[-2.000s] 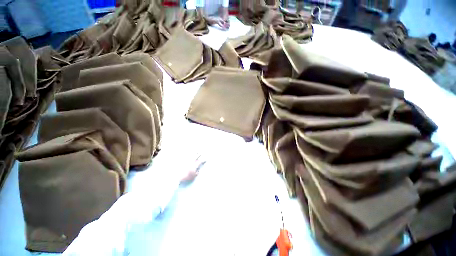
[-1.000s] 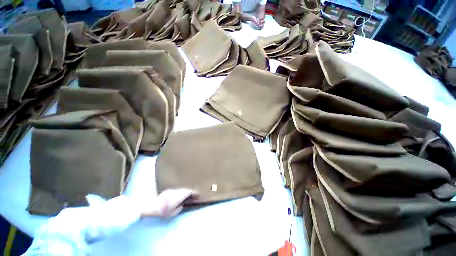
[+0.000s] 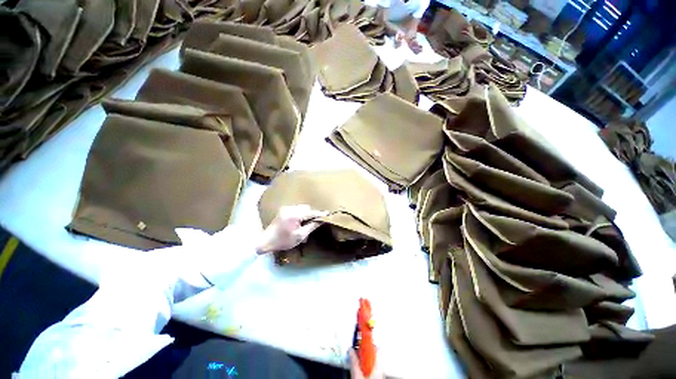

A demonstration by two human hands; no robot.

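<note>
A brown pouch [image 3: 326, 191] lies on the white table in front of me. My left hand [image 3: 287, 229] grips its near hemmed edge at the left and lifts the upper layer, so the opening gapes dark. My right hand [image 3: 365, 368] is mostly cut off by the bottom edge; its fingers are around the orange-red tool [image 3: 365, 337], which has a yellow spot and a black trigger. The tool is below the pouch and apart from it. Its thin nose cannot be made out against the table.
A few pouches [image 3: 396, 137] overlap just beyond. A large leaning stack [image 3: 519, 252] stands at the right, and a fanned row [image 3: 159, 170] at the left. More piles line the far end, where a person's hand [image 3: 409, 41] shows. The white table's [image 3: 296, 311] near edge borders my dark garment.
The flat pouch's near edge is now lifted and open in my left hand. The orange tool and part of my right hand have come into fuller view. The camera view has shifted.
</note>
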